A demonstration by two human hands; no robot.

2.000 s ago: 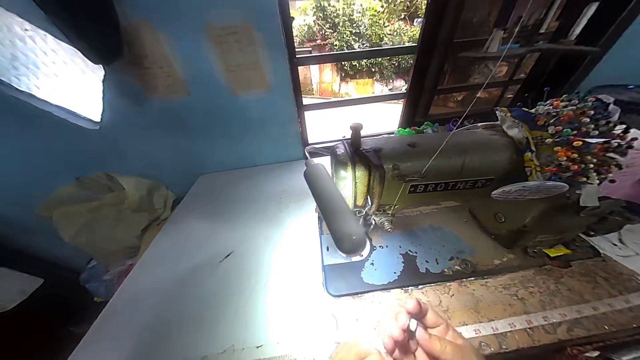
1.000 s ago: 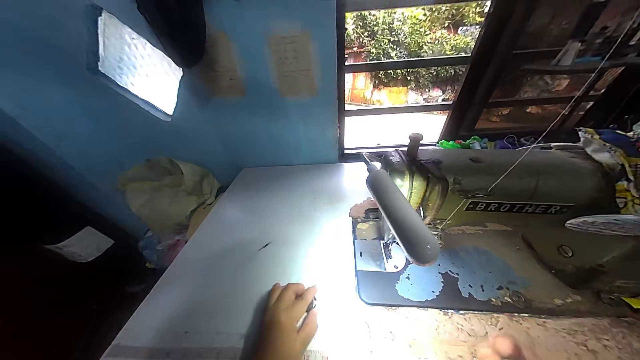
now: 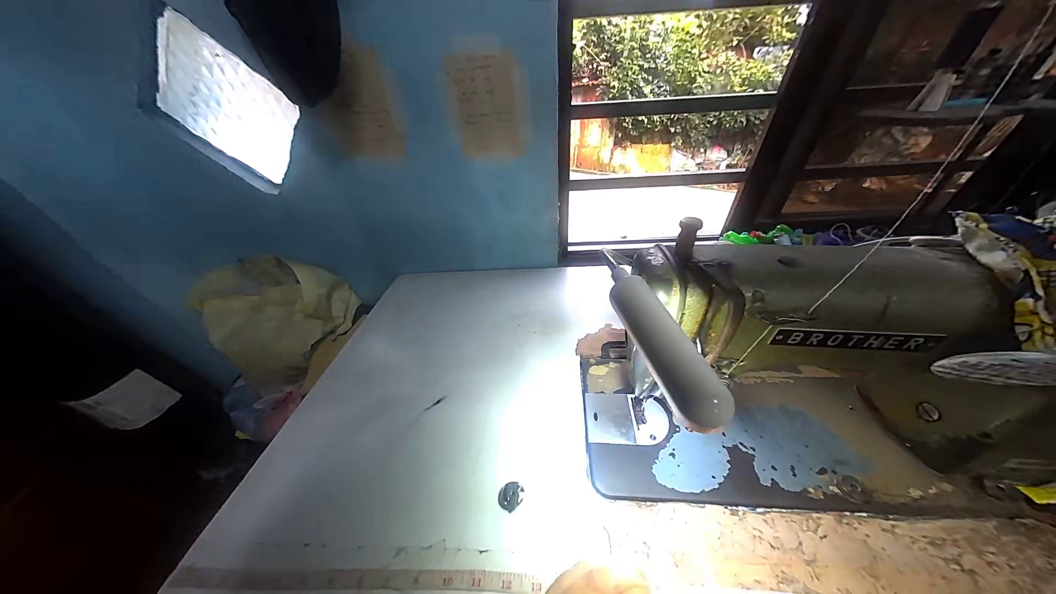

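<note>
A small round metal part, like a bobbin case [image 3: 511,496], lies on the white tabletop [image 3: 429,355], left of the sewing machine's bed. At the bottom edge, bright and washed out, shows a rounded bit of one of my hands [image 3: 601,579], just right of the tape measure [image 3: 445,579]. Whether it is my left hand or my right hand cannot be told, nor whether it holds anything; the other hand is out of sight. The Brother sewing machine [image 3: 874,289] stands at the right, with a grey lamp [image 3: 672,351] in front of its needle end.
A thread [image 3: 916,194] slants from the machine to the upper right. Behind are a barred window [image 3: 672,106] and a blue wall [image 3: 462,214]. Yellowish cloth [image 3: 272,318] bulges beyond the table's left side. Worn wooden tabletop [image 3: 825,549] borders the machine bed's front.
My left hand, closed around something small on the white tabletop a second ago, has left that spot, where the round metal part now lies uncovered. Earlier, the view swung left.
</note>
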